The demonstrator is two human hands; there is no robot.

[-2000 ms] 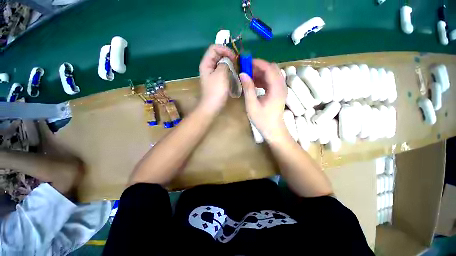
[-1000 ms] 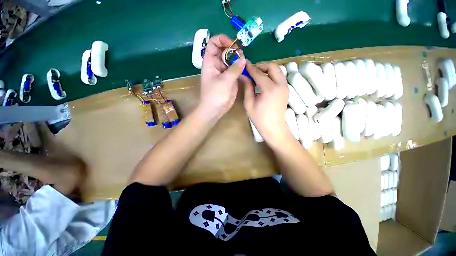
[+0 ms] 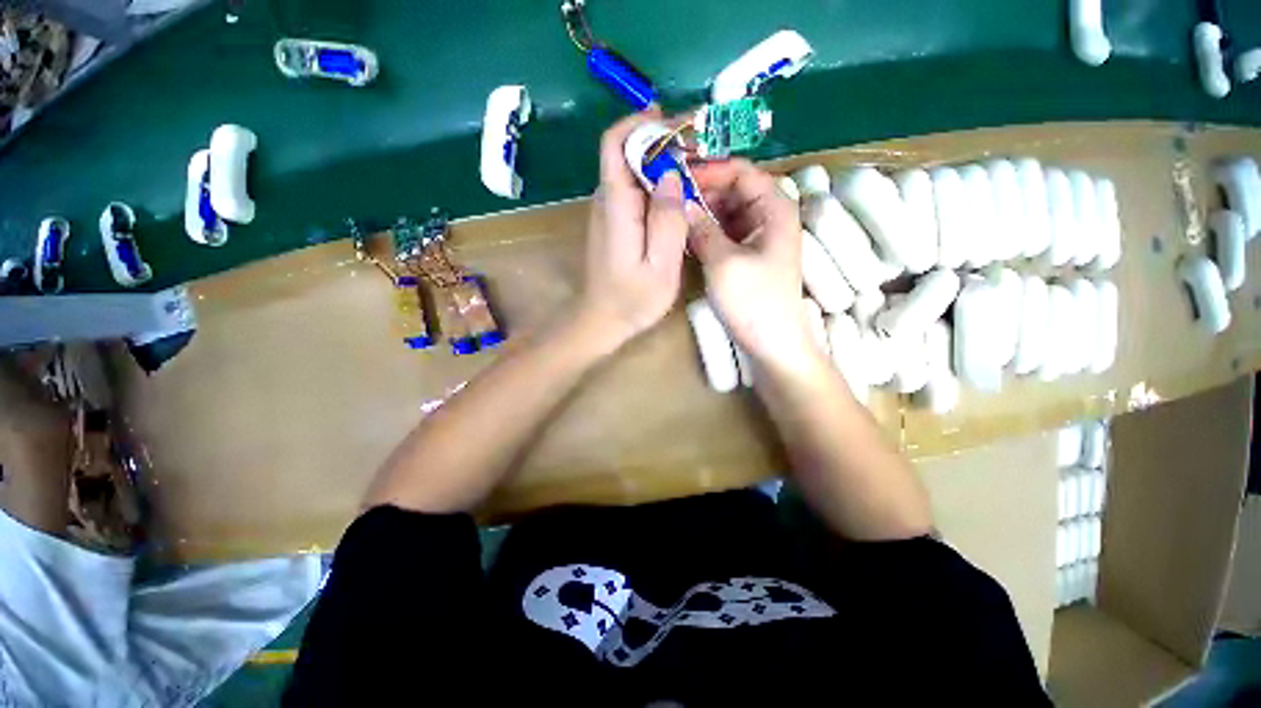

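My left hand (image 3: 631, 242) holds a white curved housing shell (image 3: 645, 143) above the belt-side edge of the bench. A blue battery cell (image 3: 667, 169) sits in or against the shell, partly hidden by my fingers. My right hand (image 3: 747, 235) has its fingers at the shell's right end and the cell; its exact grip is partly hidden. A green circuit board (image 3: 734, 126) hangs out beyond the shell's upper right, joined by orange wires (image 3: 674, 136).
White housing covers (image 3: 1016, 215) lie in rows at the right. Battery-and-board assemblies (image 3: 470, 311) lie left of my arms. The green belt (image 3: 415, 132) carries shells and a loose blue battery (image 3: 618, 76). An open carton (image 3: 1162, 533) stands lower right, a metal bracket (image 3: 83, 315) left. Another person's white garment (image 3: 208, 622) shows lower left.
The blue cell, earlier held upright beside the shell, is now at its opening. The board has swung right. Belt items have moved left, and the neighbouring person's arm has left its earlier place.
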